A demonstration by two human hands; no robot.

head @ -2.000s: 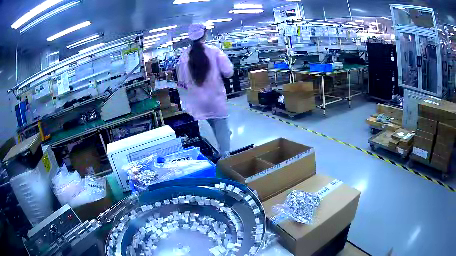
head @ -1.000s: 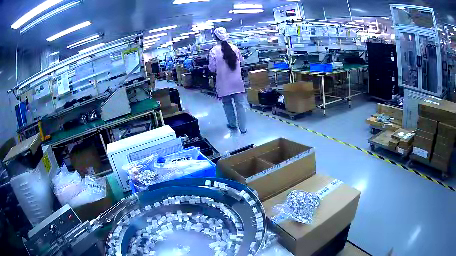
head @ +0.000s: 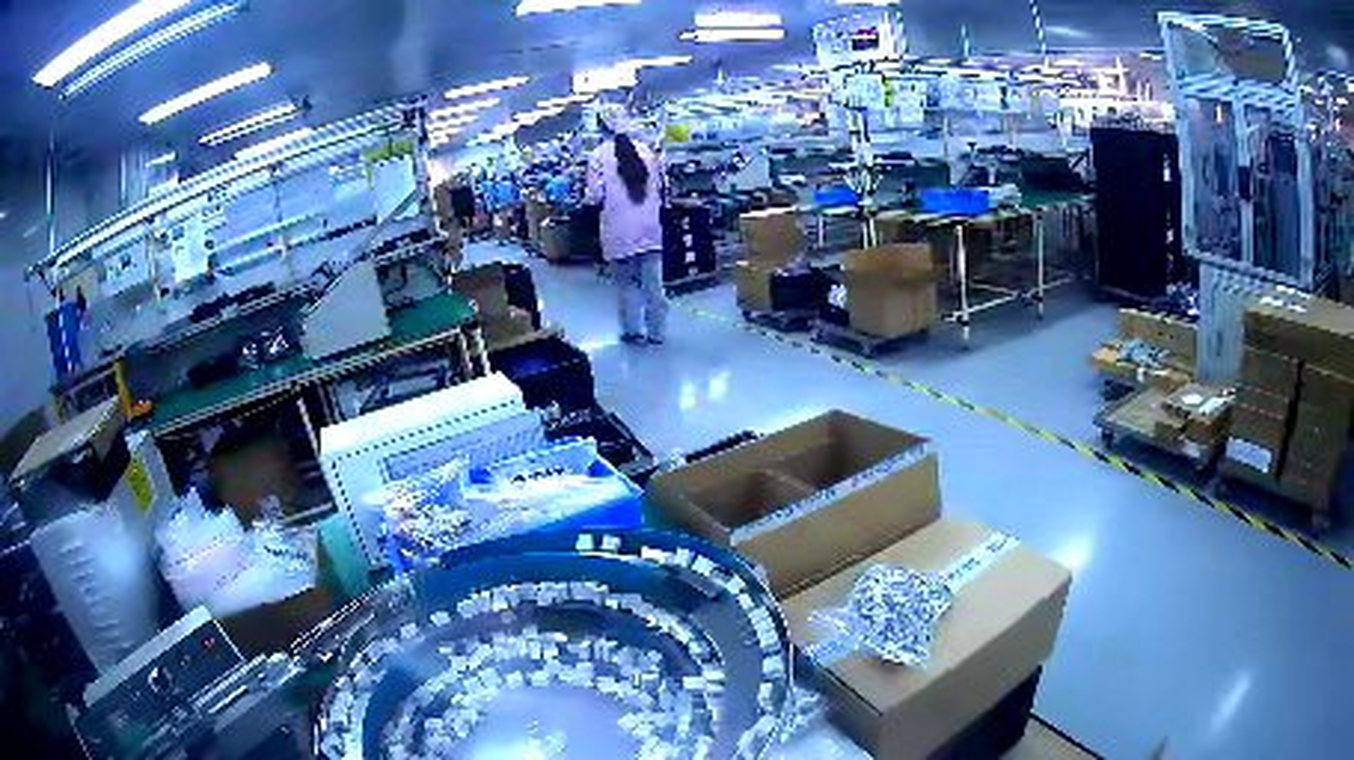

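The round metal vibratory feeder bowl (head: pixel 389 631) lies nearest, cut off by the lower edge of the head view. Small white block parts (head: pixel 553 649) lie loose in it and in curved rows along its spiral track. A clear plastic bag of parts (head: pixel 894 612) lies on the closed cardboard carton (head: pixel 980 646) right of the bowl. The open divided carton (head: pixel 854 512) stands behind it. The blue bag bin (head: pixel 602 505) with clear bags is behind the bowl. Neither my left hand nor my right hand is in view.
A control box (head: pixel 161 676) stands left of the bowl, with white plastic bags (head: pixel 230 557) in a carton behind it. A person in pink (head: pixel 630 208) is in the aisle, seen from behind. Yellow-black floor tape (head: pixel 973 404) crosses the floor; stacked cartons (head: pixel 1289 389) stand far right.
The person in pink has walked farther off down the aisle and looks smaller. The white parts along the bowl's track have shifted position. The bag and cartons have not moved.
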